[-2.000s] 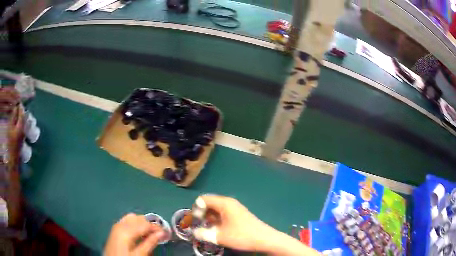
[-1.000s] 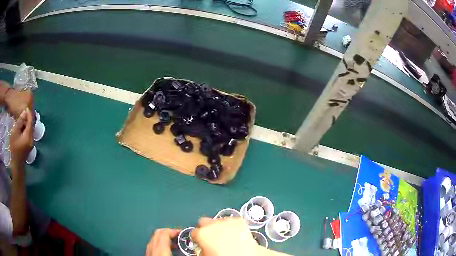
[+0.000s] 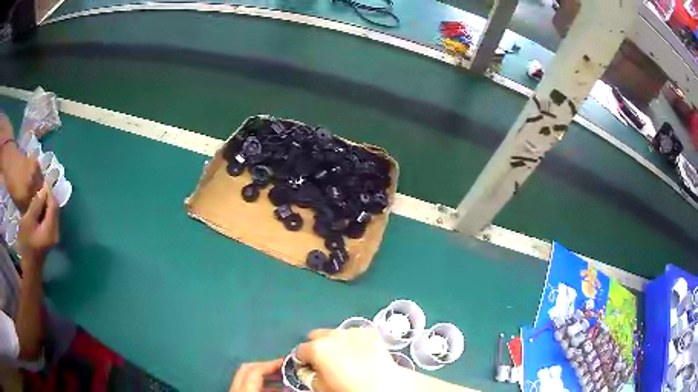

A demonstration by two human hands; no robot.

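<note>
Several white cup-shaped housings stand open end up on the green bench at the bottom centre, among them one housing at the right of the group. My left hand is at the bottom edge, partly cut off, with its fingers against the left side of the leftmost housing. My right hand reaches over the same housing, fingertips at its opening, and covers parts of the housings behind. What the right fingertips hold is hidden. Small motors lie in rows on printed sheets at the right.
A low cardboard tray of black plastic parts lies ahead. A white post rises beyond the bench edge. A blue crate of white housings is far right. Another person's hands are at far left by white cups and a clear bag.
Since two seconds ago the view has shifted, and the housings right of my hands have come into sight. Both hands are now together at the leftmost housing. The last second shows little change.
</note>
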